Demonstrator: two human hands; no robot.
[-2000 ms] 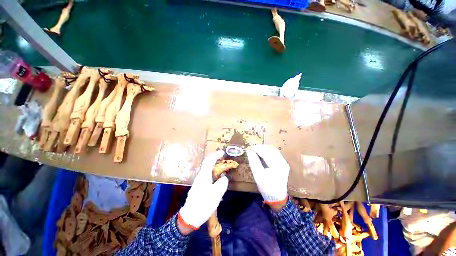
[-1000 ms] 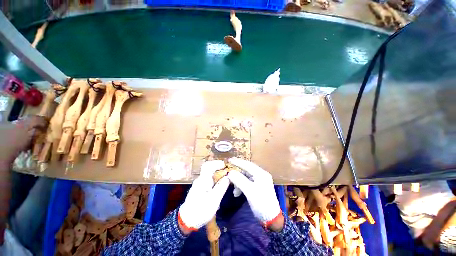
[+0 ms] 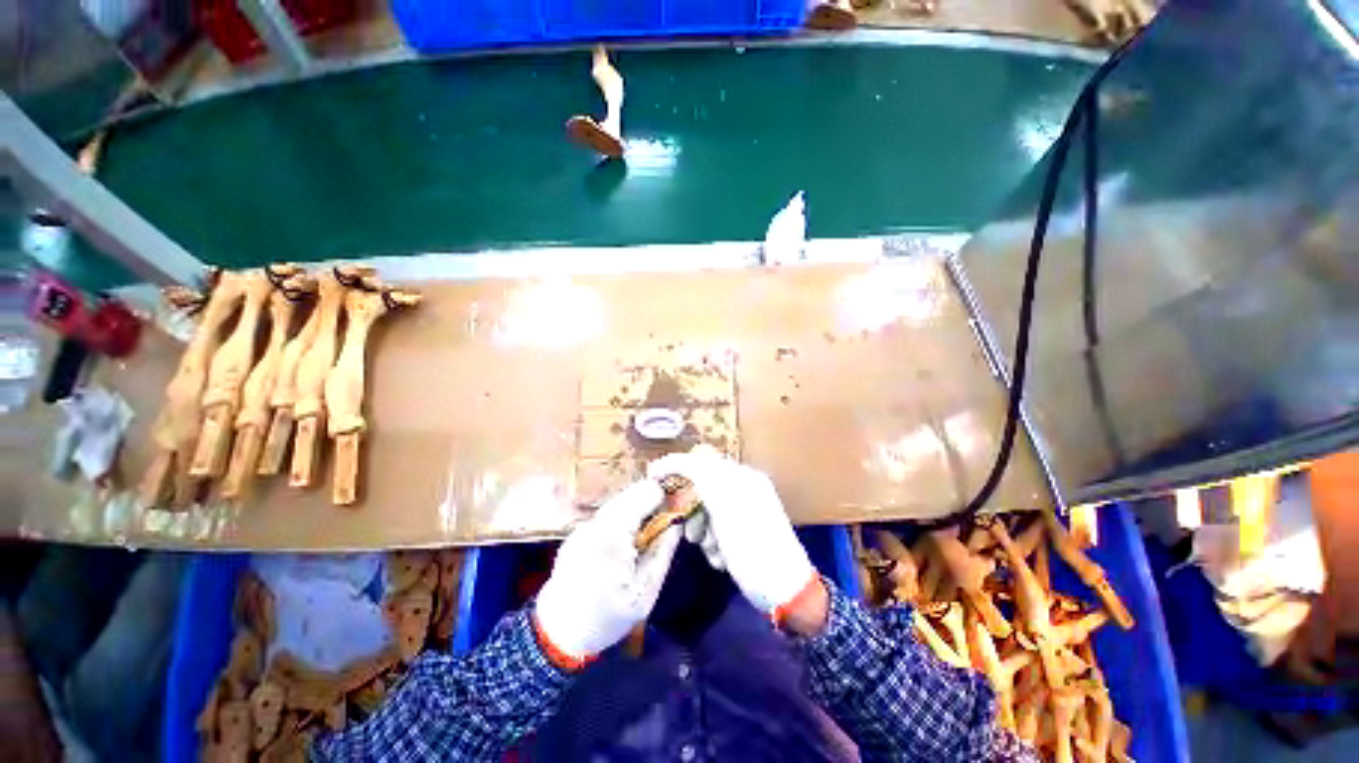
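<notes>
My left hand, in a white glove with an orange-red cuff, grips a tan carved leg piece at the bench's front edge. My right hand, gloved the same way, is closed around the upper end of that piece, with its fingers against it. Most of the piece is hidden by the gloves. Just beyond my hands, a small white-grey ring lies on the stained square pad, which has brown flakes around it.
A row of carved legs with dark ties lies on the bench at left. A blue bin holds flat plates, another blue bin holds legs. One assembled piece lies on the green belt. A black cable hangs at right.
My right hand has left the ring and joined my left hand at the piece. The assembled piece on the belt has moved left. Another person's hand at the left row is gone, with fewer legs there.
</notes>
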